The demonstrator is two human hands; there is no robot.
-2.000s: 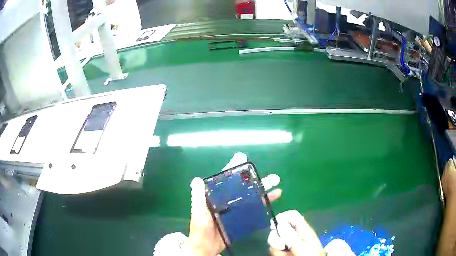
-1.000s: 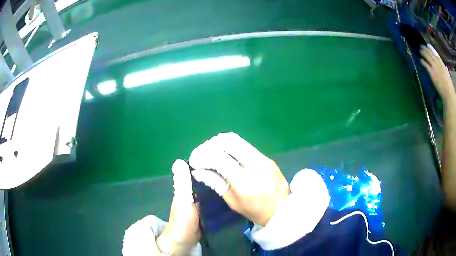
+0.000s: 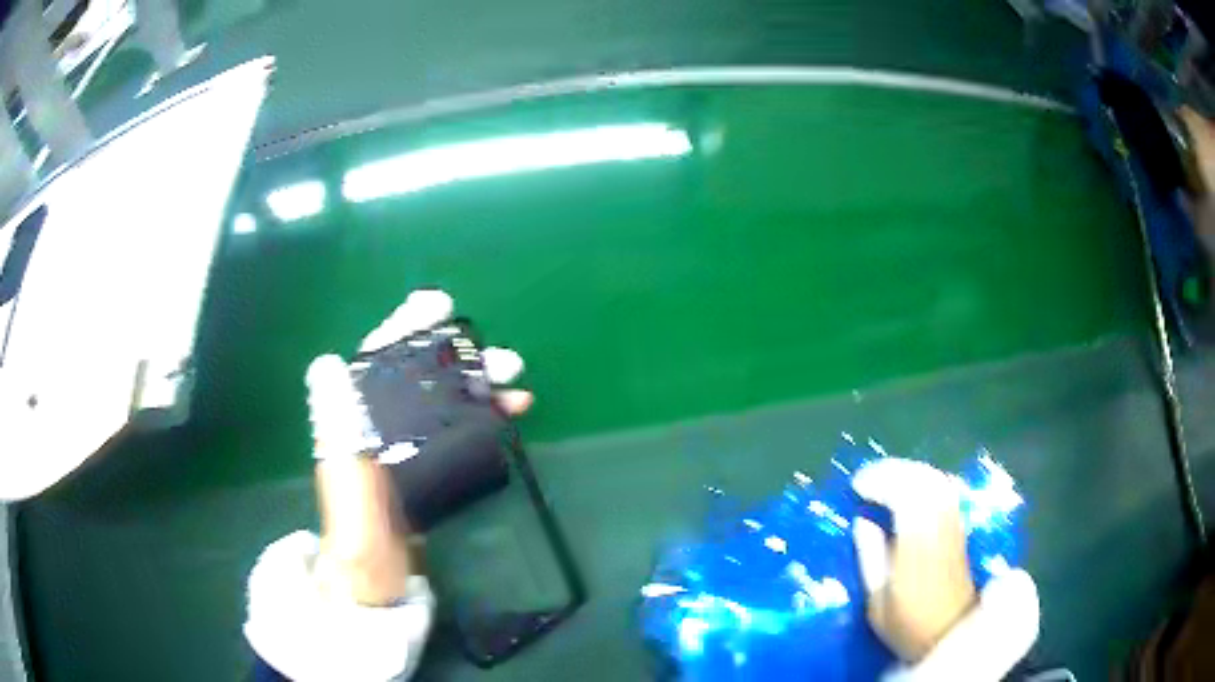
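A black phone middle frame lies tilted in my left hand, its upper part filled with dark parts and its lower part an open rim through which the green surface shows. White finger cots cover the fingertips, which grip the frame's upper edges from both sides. My right hand, also with white-covered fingertips, is at the crumpled shiny blue film heap at lower right. Its fingers are bent together; whether they hold a piece of film cannot be told.
The green conveyor belt with a bright light reflection lies ahead, crossed by a pale strip farther back. The white fixture plate is at left. At the right edge are blue machine parts and part of another person's hand.
My right hand has left the frame and moved right to the blue film, which now spreads farther left. My left hand has moved left and up with the frame, now more exposed.
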